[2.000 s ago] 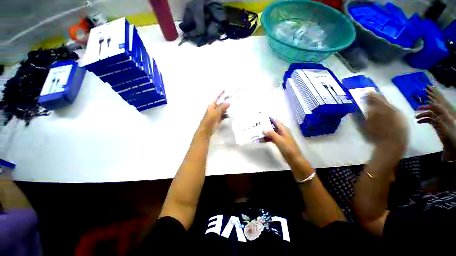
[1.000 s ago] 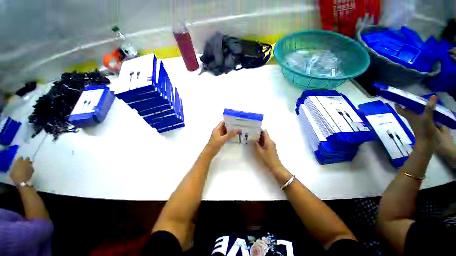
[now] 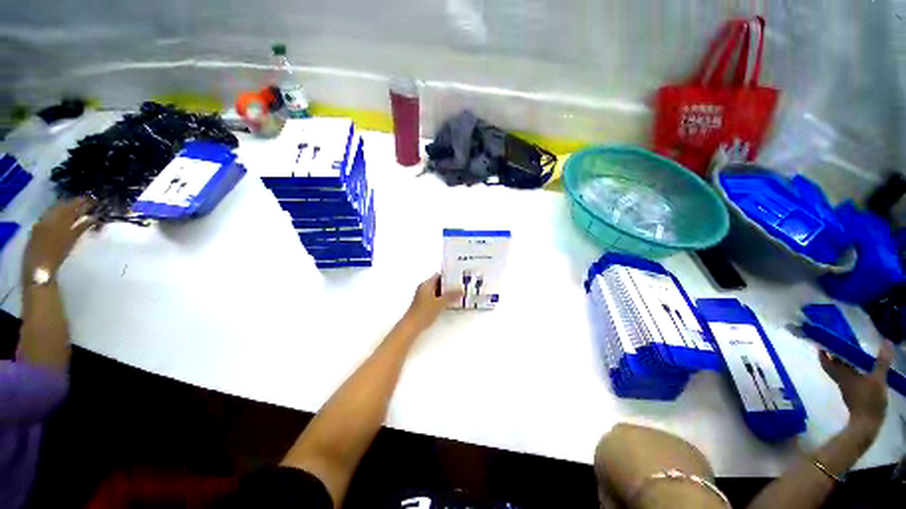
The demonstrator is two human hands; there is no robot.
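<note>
My left hand (image 3: pixel 433 301) holds a closed white retail box (image 3: pixel 477 266) by its lower left corner. The box's printed front with two cable plugs and its blue top edge face me. My right hand (image 3: pixel 651 459) is low at the right, near the table's front edge and away from the box; its fingers cannot be made out. The stepped stack of closed boxes (image 3: pixel 333 224) stands left of centre. The overlapping pile of open-flap cartons (image 3: pixel 651 328) lies to the right, with more such cartons (image 3: pixel 752 368) beside it.
Black cables (image 3: pixel 129 149) and a few cartons (image 3: pixel 186 184) lie far left. Behind are a dark red bottle (image 3: pixel 405 124), dark cloth bag (image 3: pixel 482 151), green basket (image 3: pixel 646 204), grey basin (image 3: pixel 795 254) and red tote (image 3: pixel 715 114). Other people's hands reach in left (image 3: pixel 58 234) and right (image 3: pixel 859 393).
My right hand has let go of the box and moved down and right. My left hand still holds the box, now upright with its full front showing. The view has shifted.
</note>
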